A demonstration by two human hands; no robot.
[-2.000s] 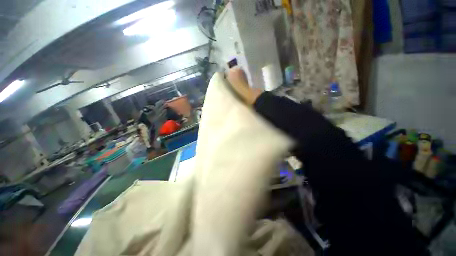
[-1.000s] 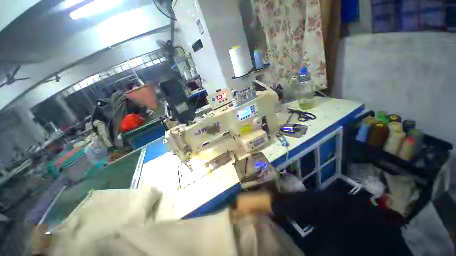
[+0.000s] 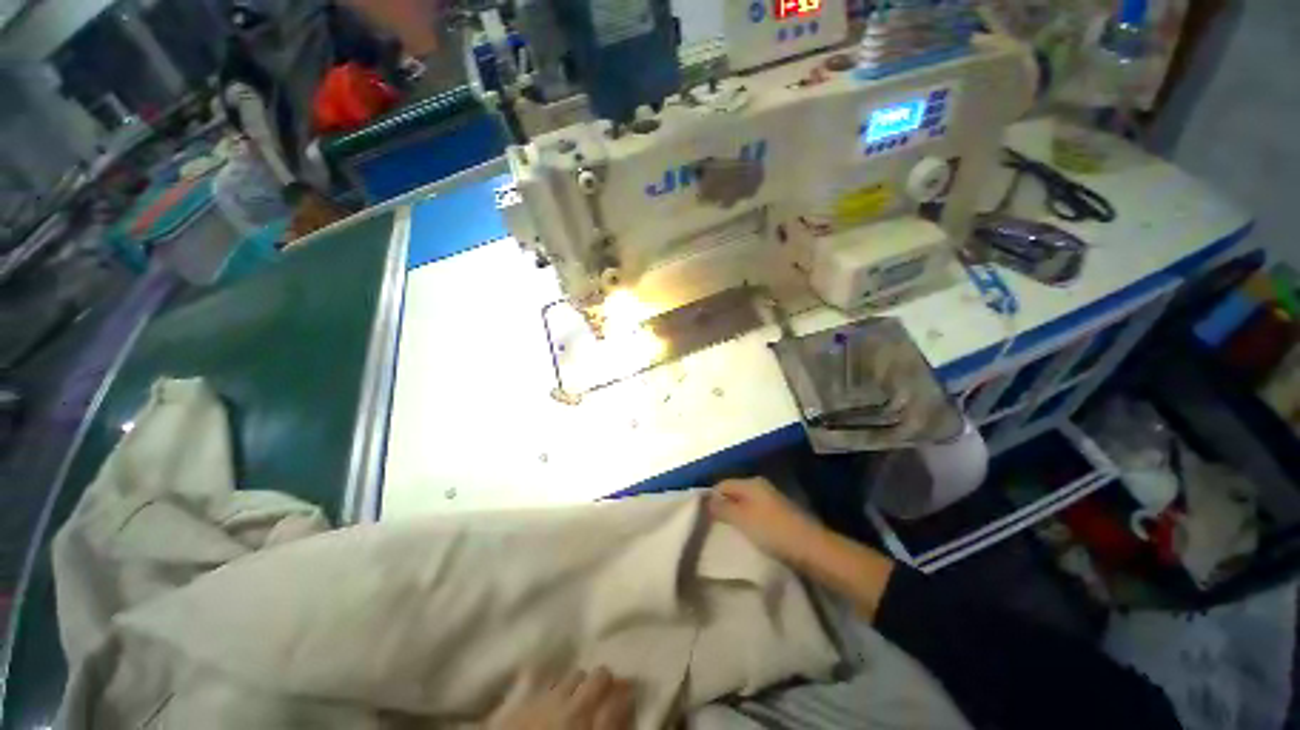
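The large cream cloth (image 3: 414,599) lies across the front edge of the table, the green surface at the left and my lap. My right hand (image 3: 763,516) grips the cloth's upper edge just in front of the table edge. My left hand (image 3: 568,702) is at the bottom of the picture, partly cut off and half sunk in the cloth; its grip is unclear. The white sewing machine (image 3: 713,178) stands beyond the cloth, its lamp glowing over the needle area (image 3: 606,321). The cloth is not under the needle.
A metal tray (image 3: 870,385) with small tools sits at the table's front edge, with a white roll (image 3: 934,471) below it. Black scissors (image 3: 1062,188), blue snips (image 3: 991,290) and a blue-capped bottle (image 3: 1123,57) are at the right. A dark crate (image 3: 1198,428) stands lower right.
My right hand has come down from high up, with the cloth, to the table's front edge. My left hand has moved from the far left to the bottom middle. The view is closer to the machine.
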